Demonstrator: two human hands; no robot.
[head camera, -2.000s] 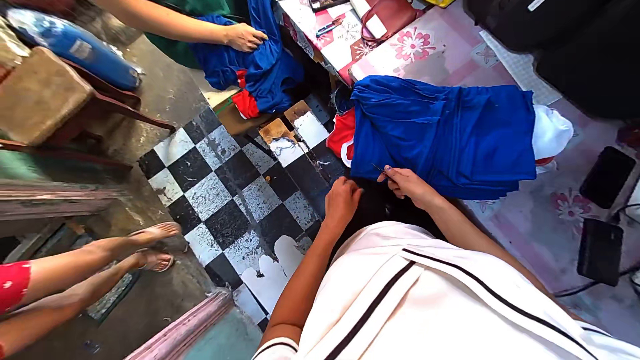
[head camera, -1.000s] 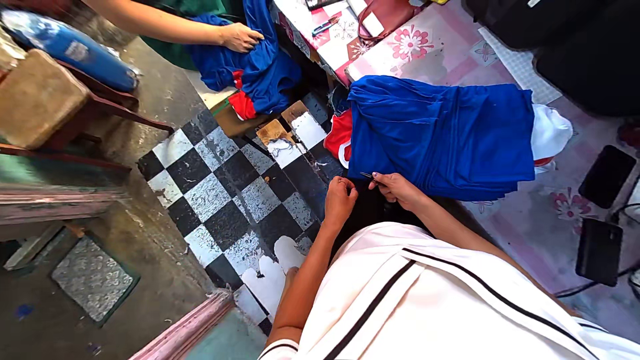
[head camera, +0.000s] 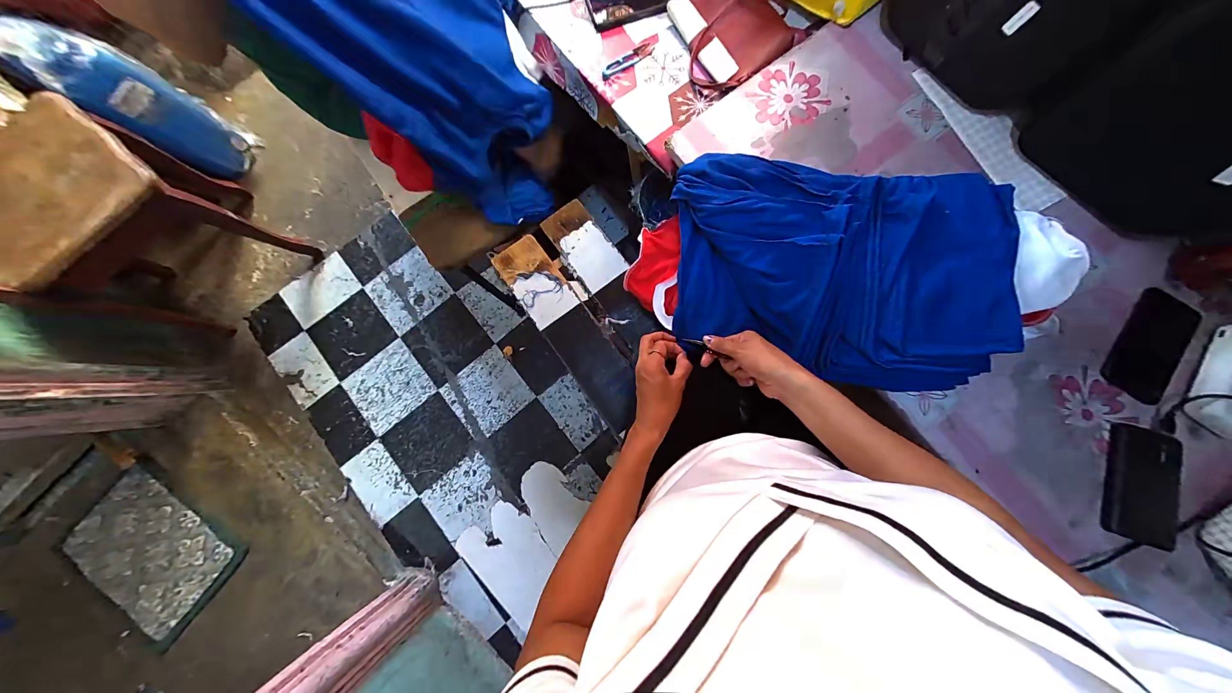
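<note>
A thick stack of blue fabric pieces (head camera: 847, 269) lies in front of me on the flowered tablecloth, with red-and-white cloth (head camera: 656, 265) showing at its left edge and white cloth (head camera: 1049, 265) at its right. My left hand (head camera: 662, 371) is at the stack's lower left corner, thumb and fingers bent close together; whether it pinches the cloth edge or a thread is too small to tell. Just right of it, my right hand (head camera: 746, 361) holds a small, thin, dark pointed tool (head camera: 695, 343), its tip toward the left hand. The tool's exact kind is not clear.
Black-and-white checkered boards (head camera: 433, 395) extend at the left, beside a wooden chair (head camera: 77, 183). Another person's blue garment (head camera: 414, 87) hangs at the top. A red bag (head camera: 746, 38), a pen (head camera: 628, 60) and black devices (head camera: 1142, 481) lie on the tablecloth. Black bags (head camera: 1088, 106) are at upper right.
The other person's blue cloth has been lifted and spread over the upper left, and the hand seen on it before is out of sight. My hands stay at the stack's corner.
</note>
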